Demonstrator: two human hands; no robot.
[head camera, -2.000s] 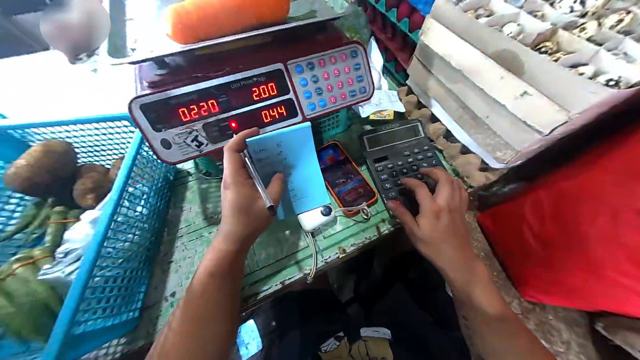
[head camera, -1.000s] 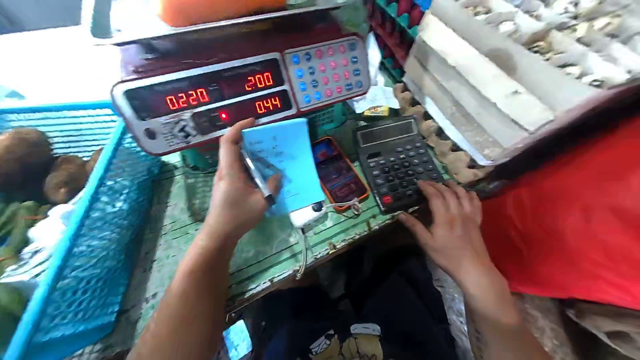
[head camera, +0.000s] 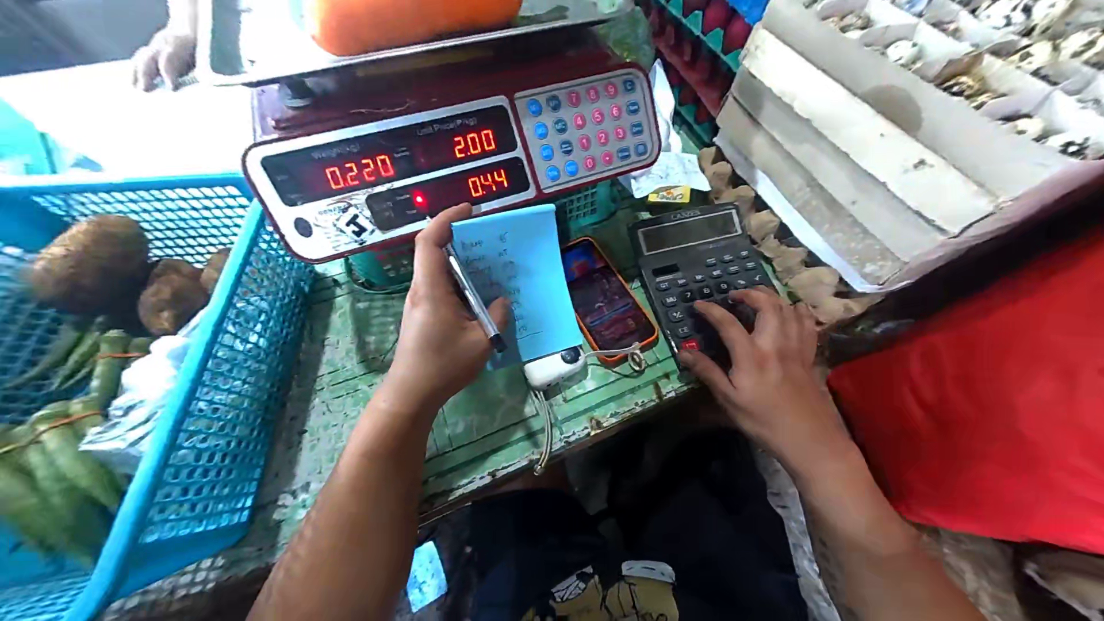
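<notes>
My left hand (head camera: 448, 310) holds a blue notepaper pad (head camera: 530, 285) with handwriting on it, and a silver pen (head camera: 473, 293) lies under its thumb. The fingers of my right hand (head camera: 763, 354) rest on the lower keys of a black desktop calculator (head camera: 690, 235), whose display shows no readable figures. Between the pad and the calculator lies a smartphone in an orange case (head camera: 608, 302). A white device with a cord (head camera: 554, 368) touches the pad's lower edge. Behind my left hand stands a digital price scale (head camera: 345, 185) with lit red figures and an orange object (head camera: 414, 21) on its tray.
A blue plastic basket (head camera: 211, 362) with root crops (head camera: 90, 263) and bundled okra-like green pods (head camera: 69, 457) stands left. At right are a carton of speckled quail eggs (head camera: 862, 129) and a red cloth (head camera: 983, 388). Another person's hand (head camera: 166, 59) rests beyond the scale.
My right hand's fingers have shifted over the calculator keys. My left hand still holds the pad and pen. The other person's hand no longer reaches toward the scale tray as two seconds ago.
</notes>
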